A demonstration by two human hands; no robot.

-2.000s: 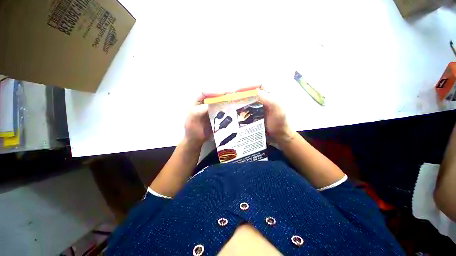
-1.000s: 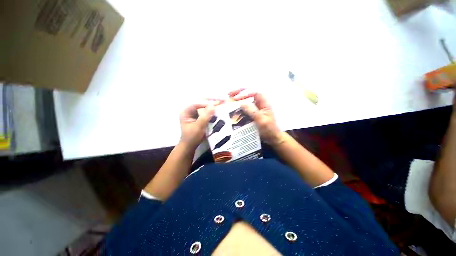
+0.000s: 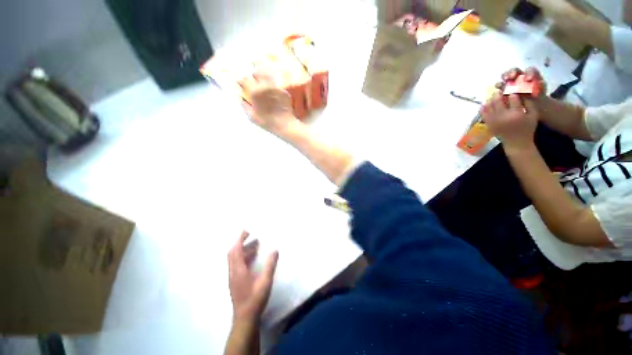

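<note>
Several orange and white retail boxes stand in a group at the back of the white bench. My right hand reaches out over the group and touches its near side; blur and glare hide whether a box is gripped. My left hand is over the bench near its front edge, fingers apart, holding nothing. The utility knife lies on the bench, partly covered by my right sleeve.
A brown carton is at the left. A dark green object stands at the back. An open brown carton is at the back right. Another worker's hands hold an orange item, with an orange box beside them. Another arm is at top right.
The view has turned and shifted. The retail box is no longer between my hands. My hands have parted, the right one reaching to the box group at the back.
</note>
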